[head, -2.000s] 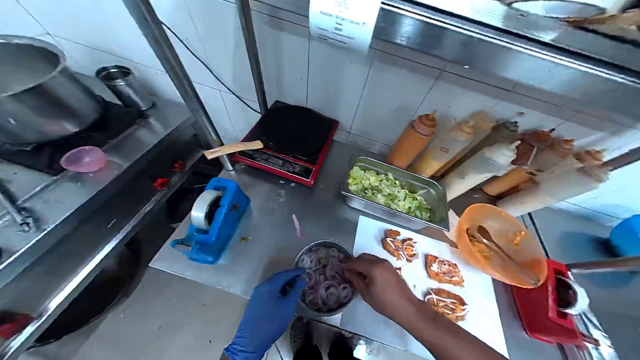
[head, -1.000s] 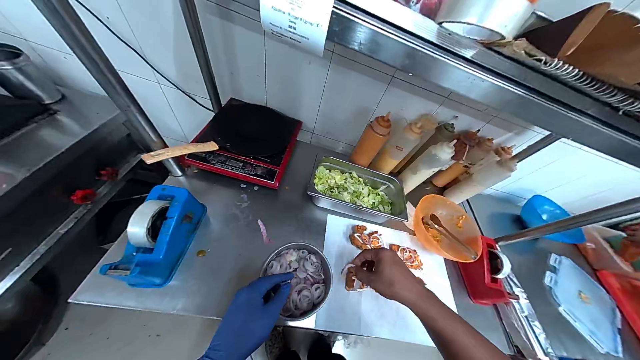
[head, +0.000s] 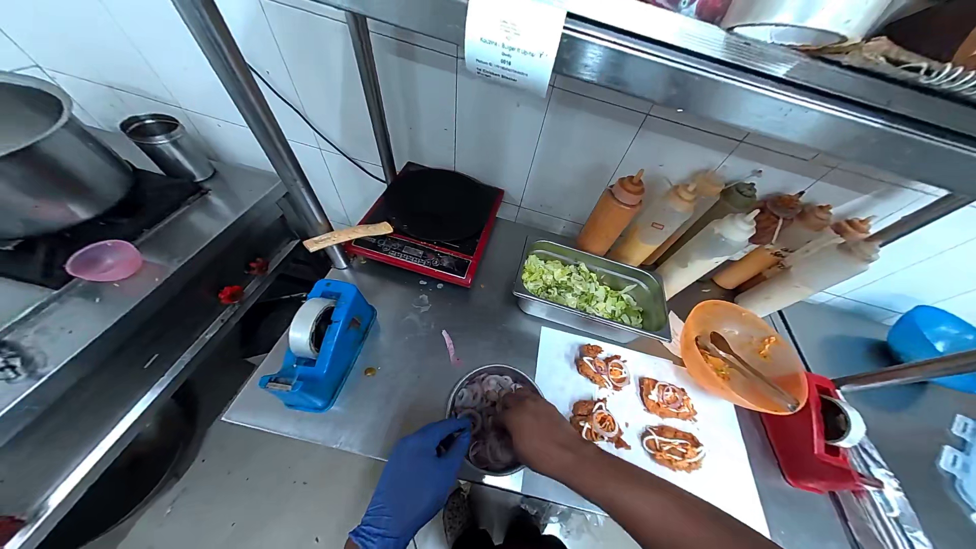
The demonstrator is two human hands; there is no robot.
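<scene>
My left hand [head: 427, 473], in a blue glove, is at the left rim of a round steel bowl [head: 496, 418] of sliced onion rings. Its fingers are bent at the rim; whether they grip it is unclear. My bare right hand [head: 537, 431] reaches into the bowl, fingertips among the onions and hidden. Right of the bowl, white paper [head: 713, 488] bears several fried pieces, including one with onion rings [head: 600, 422] close to my right hand and one with white sauce [head: 673, 447]. Behind the paper stands a steel tray of chopped lettuce [head: 583, 290].
A blue tape dispenser [head: 324, 347] stands left, before a red-edged induction cooktop [head: 435, 221]. Squeeze bottles [head: 614, 213] line the wall. An orange bowl with a spoon [head: 740, 354] and a red tape dispenser [head: 812, 435] are at right. A steel shelf [head: 724, 84] hangs overhead.
My right hand has moved left from over the fried pieces into the onion bowl. The left hand stays by the bowl. The view has shifted left.
</scene>
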